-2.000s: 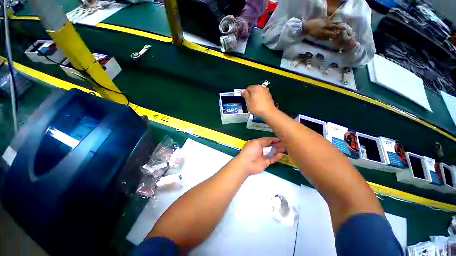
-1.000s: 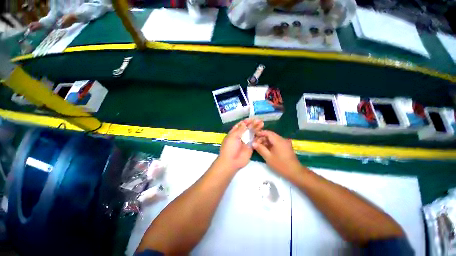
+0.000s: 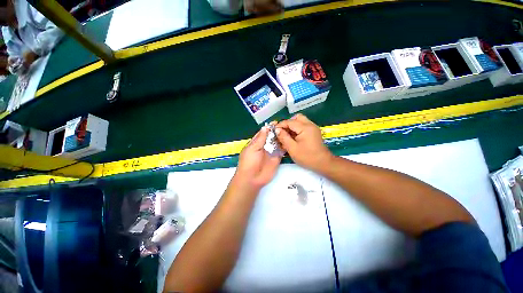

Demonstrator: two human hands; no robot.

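My left hand (image 3: 256,158) holds a small white and silvery piece (image 3: 272,141) in its fingers, above the near yellow belt rail. My right hand (image 3: 301,143) pinches the same piece from the right. Fingers hide part of it. Just beyond the hands, an open white box base (image 3: 277,109) with a blue print inside sits on the green belt. Its lid (image 3: 303,86), with a red-black watch picture, stands against its right side. A small grey-silvery scrap (image 3: 300,193) lies on the white sheet (image 3: 269,240) nearer to me.
More open boxes and lids (image 3: 374,97) stand at right and left. Watches lie on the belt (image 3: 183,109), one behind the lid (image 3: 281,50). Bagged accessories (image 3: 166,230) and a dark blue bin (image 3: 63,240) are at left, flat packets (image 3: 510,189) at right. A person's sleeve (image 3: 34,34) shows top left.
My right hand has come back from the box to my left hand, and both now hold the small piece. The view has turned, and the boxes appear higher and closer.
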